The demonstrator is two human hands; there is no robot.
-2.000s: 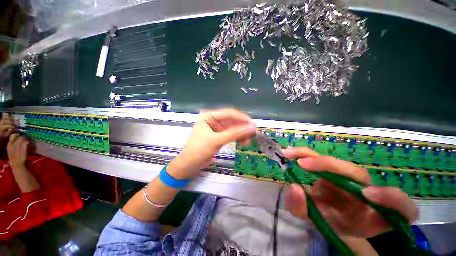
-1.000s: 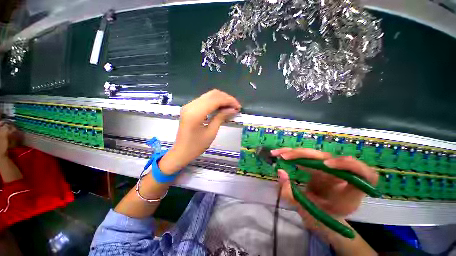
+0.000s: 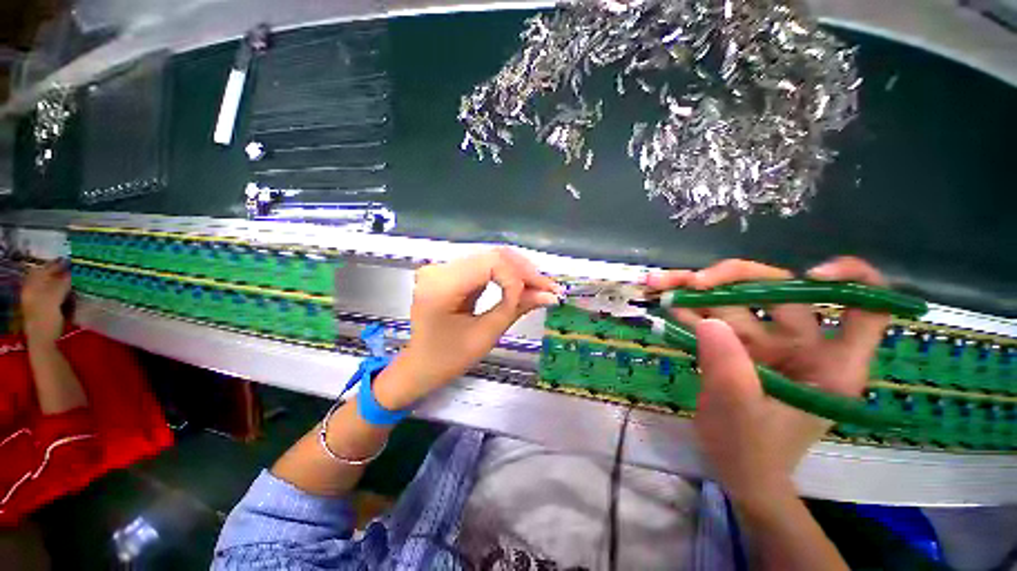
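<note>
My right hand (image 3: 769, 368) holds green-handled pliers (image 3: 781, 294), jaws pointing left above the near edge of the right-hand circuit board panel (image 3: 625, 363). My left hand (image 3: 474, 307), with a blue wrist strap, has thumb and forefinger pinched together at the tips of the plier jaws. A tiny shiny metal part (image 3: 560, 292) seems to be between the fingertips and the jaws; its shape is too small to tell. A heap of silver metal parts (image 3: 725, 134) lies on the dark green surface beyond.
Another green panel (image 3: 201, 279) lies on the metal track (image 3: 374, 281) to the left. A lined clear rack (image 3: 318, 123) and a white stick-like tool (image 3: 231, 106) lie behind it. A person in a red sleeve (image 3: 78, 424) is at far left. A thin dark cord (image 3: 617, 491) hangs near my body.
The pliers have turned from pointing down over the panel to nearly level, and their jaws now meet my left fingertips. The left panel has moved right along the track.
</note>
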